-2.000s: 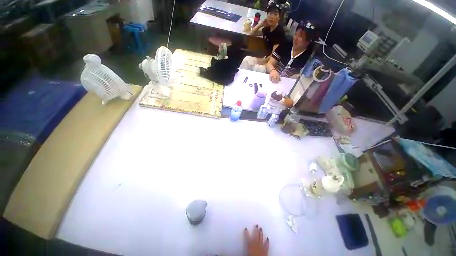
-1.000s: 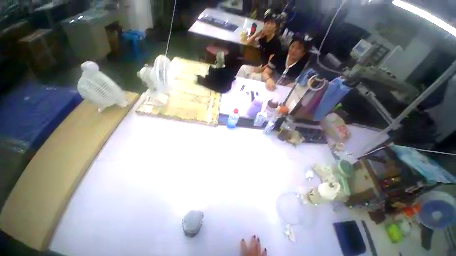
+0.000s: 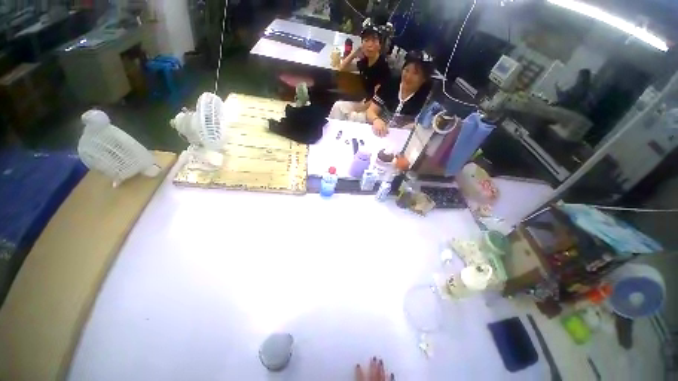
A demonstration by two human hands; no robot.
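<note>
A rounded grey-blue object (image 3: 276, 351) with darker sides stands on the white table (image 3: 186, 298), near the bottom centre of the head view. My right hand (image 3: 374, 370) shows at the bottom edge, right of the grey-blue object and apart from it. Only the fingers with dark nails show, spread on the table top; the rest is cut off by the frame edge. I see nothing held in them. My left hand is not in view.
Right: a phone (image 3: 513, 344), a thin white cable (image 3: 424, 308), thread cones (image 3: 476, 277), a cluttered box (image 3: 554, 249) and a blue-white fan (image 3: 636, 291). Left: two white fans (image 3: 111, 149), a slatted board (image 3: 256, 152). Far edge: a red-capped bottle (image 3: 328, 182). Two people sit beyond.
The whole view has shifted, so the table's contents sit further left and slightly lower. My right hand shows less, nearer the bottom edge. The grey-blue object stays standing on the table.
</note>
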